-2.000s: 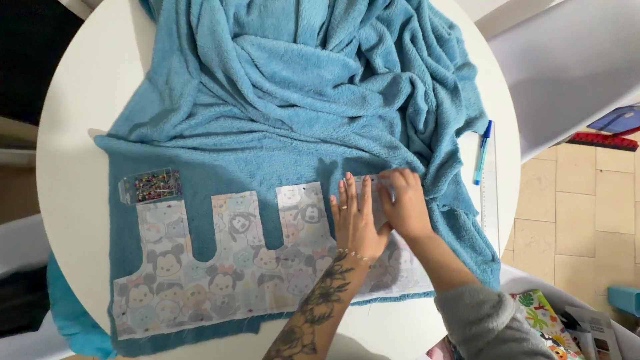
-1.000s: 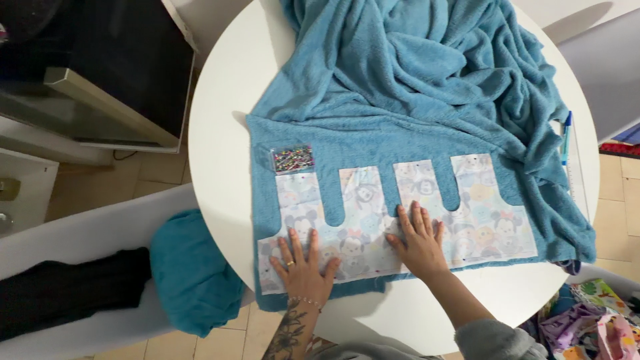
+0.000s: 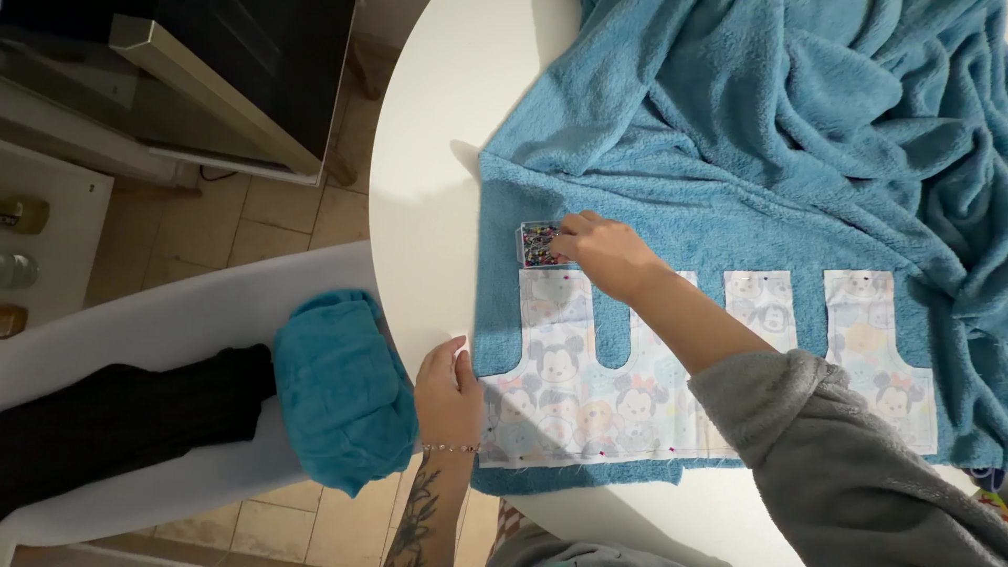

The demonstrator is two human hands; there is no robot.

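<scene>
A printed fabric piece (image 3: 567, 394) with cartoon faces and several upright strips lies flat on blue fleece fabric (image 3: 748, 205). Several coloured pin heads show along its edges. Above its leftmost strip sits a clear plastic box of pins (image 3: 541, 244). My right hand (image 3: 602, 250) is over the right side of this box, fingertips down at the pins; whether a pin is between them cannot be told. My left hand (image 3: 450, 394) is at the table's left edge, beside the lower left corner of the printed fabric, fingers bent, thumb near the forefinger.
The round white table (image 3: 425, 157) carries the fleece, heaped in folds at the upper right. To the left, a bundled turquoise cloth (image 3: 342, 386) and a black cloth (image 3: 142, 425) lie on a pale padded surface (image 3: 315, 299). A dark cabinet-like object (image 3: 260, 79) stands at the upper left.
My right hand has moved from the printed fabric to the pin box. My left hand has left the printed fabric for the table's left edge. The view has shifted left.
</scene>
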